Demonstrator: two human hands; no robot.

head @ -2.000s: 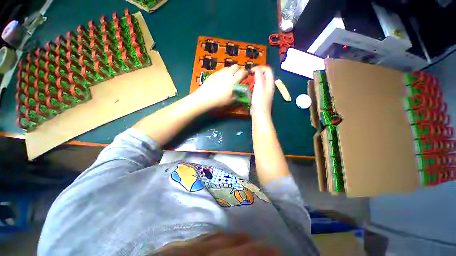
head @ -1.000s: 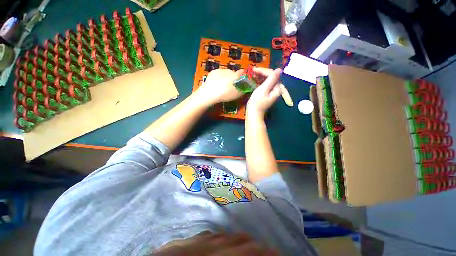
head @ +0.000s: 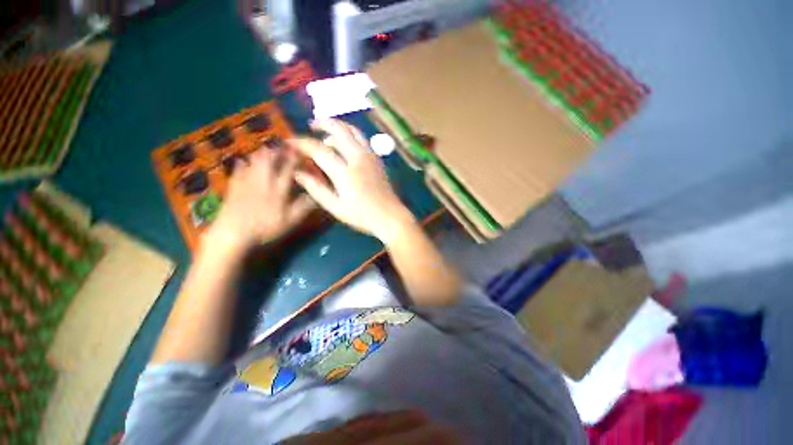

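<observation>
The orange fixture (head: 165,161) lies tilted on the green bench, with several square black cavities in its upper rows. A green workpiece (head: 207,208) sits in a cavity at its left. My left hand (head: 263,198) is over the fixture's middle, fingers bent down; blur and the hand hide whether it holds a piece. My right hand (head: 358,181) is beside it over the fixture's right side, fingers apart, with no piece visible in it. The hands cover the cavities under them.
Cardboard with rows of green-and-red pieces (head: 26,287) is at left, another (head: 43,104) at upper left. A cardboard-layered stack (head: 483,113) stands at right. A white phone-like slab (head: 341,94), white disc (head: 382,144) and red tool (head: 292,76) lie beyond my right hand.
The view has swung right and tilted, so the bench things appear shifted left. The green-and-red piece seen between my hands is no longer visible; my left hand is now lower over the fixture.
</observation>
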